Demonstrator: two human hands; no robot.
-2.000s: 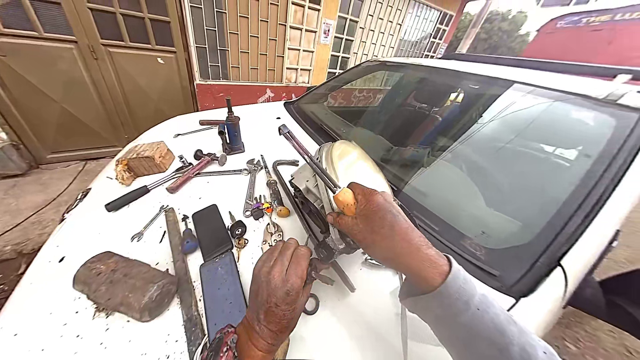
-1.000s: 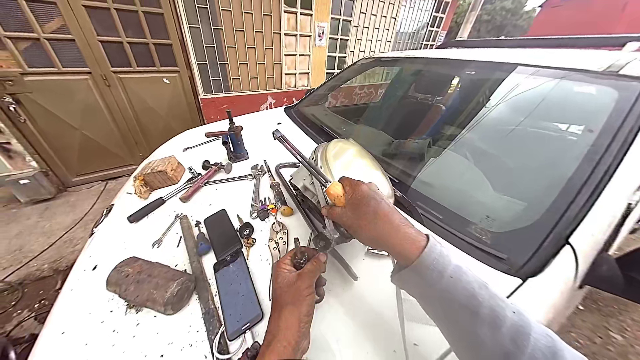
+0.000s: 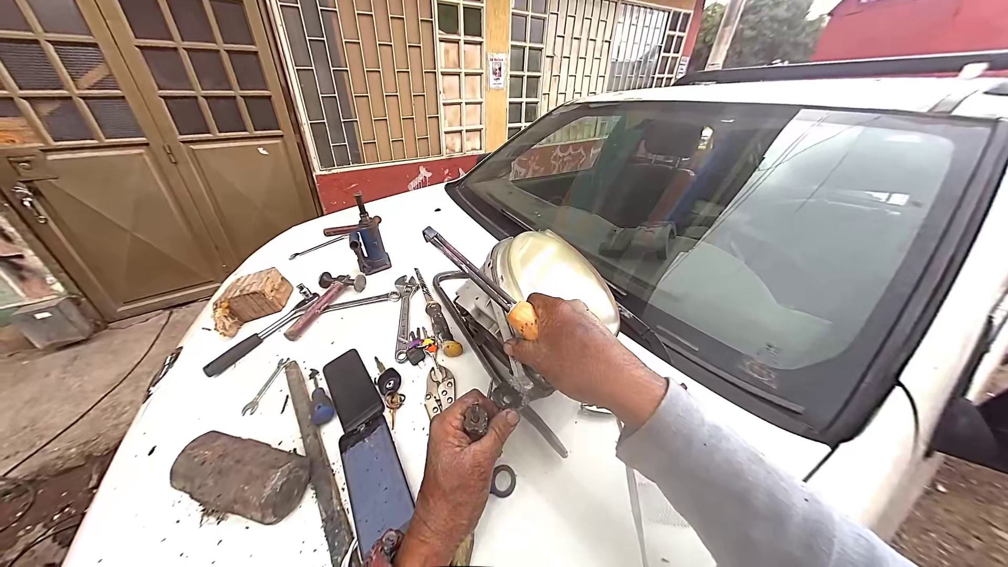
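My right hand (image 3: 579, 346) grips the yellowish handle (image 3: 523, 320) of a long dark metal tool (image 3: 468, 268), which slants up and left across a car headlight unit (image 3: 555, 276). In my left hand (image 3: 461, 472) is a small dark metal part (image 3: 476, 421), held upright between thumb and fingers beside the lower end of the headlight's bracket. A bent metal bar (image 3: 457, 315) lies along the unit's left side. Locking pliers (image 3: 439, 390) lie just above my left hand. A black ring (image 3: 502, 480) rests on the white hood to its right.
On the car hood (image 3: 378, 504) lie a bottle jack (image 3: 368, 240), wood block (image 3: 256, 295), hammer (image 3: 327, 303), adjustable wrench (image 3: 405, 315), screwdriver (image 3: 439, 319), wooden log piece (image 3: 240, 475), long bar (image 3: 319, 465), phone in a flip case (image 3: 378, 472) and keys (image 3: 388, 380). The windshield (image 3: 732, 236) rises behind.
The phone's screen, lit-looking and uncovered one second ago, now appears bluish. My right hand stays on the yellowish handle, and my left hand still holds the small dark part.
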